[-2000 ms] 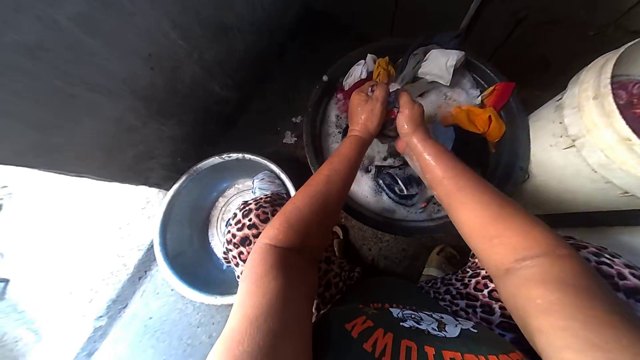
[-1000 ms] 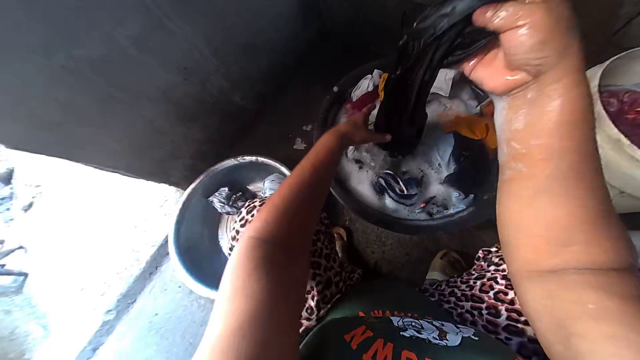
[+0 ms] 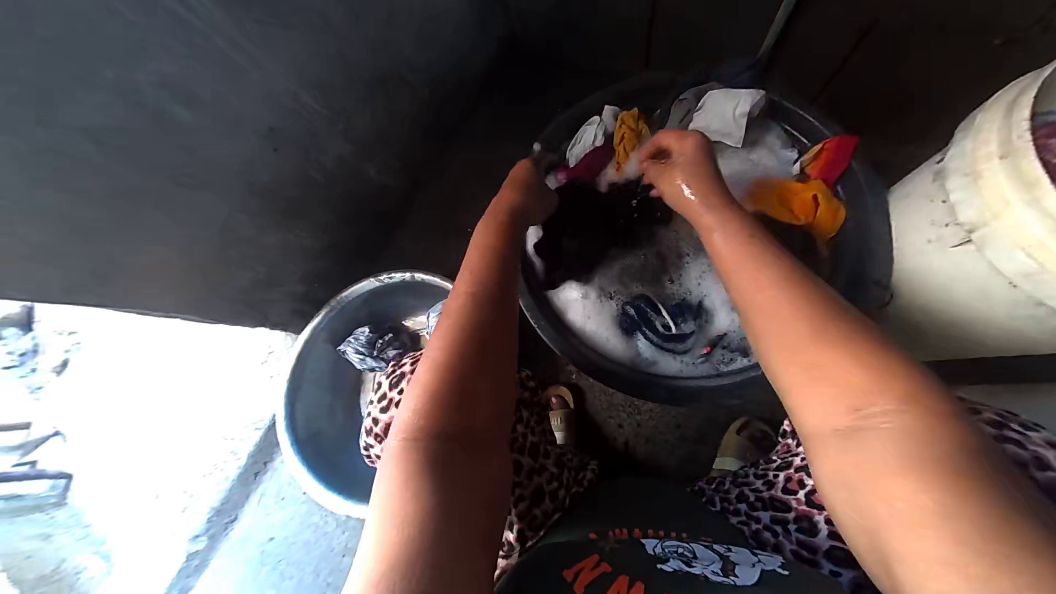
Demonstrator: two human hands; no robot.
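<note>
A dark garment (image 3: 590, 227) lies spread at the left side of a round black tub (image 3: 627, 384), in soapy water (image 3: 598, 318). My left hand (image 3: 528, 194) grips its left edge near the tub's rim. With bent fingers, my right hand (image 3: 681, 169) pinches its upper right part. Behind the hands are a white cloth (image 3: 726, 115), a small mustard cloth (image 3: 630, 136) and a maroon cloth (image 3: 590, 163). An orange cloth (image 3: 800, 206) and a red cloth (image 3: 831, 158) rest at the right. Nearer me, a navy fabric piece (image 3: 660, 322) shows in the suds.
A metal basin (image 3: 318, 445) holding a crumpled dark plastic bag (image 3: 371, 346) stands at the lower left. To the right of the tub is a large off-white bucket (image 3: 949, 239). A dark wall (image 3: 247, 157) rises at the left. My sandalled feet are below the tub.
The dark garment, lifted above the tub by my right hand one second ago, is now down in it. My right hand has come down and leftward. A dark crumpled bag shows in the basin, unseen two seconds ago.
</note>
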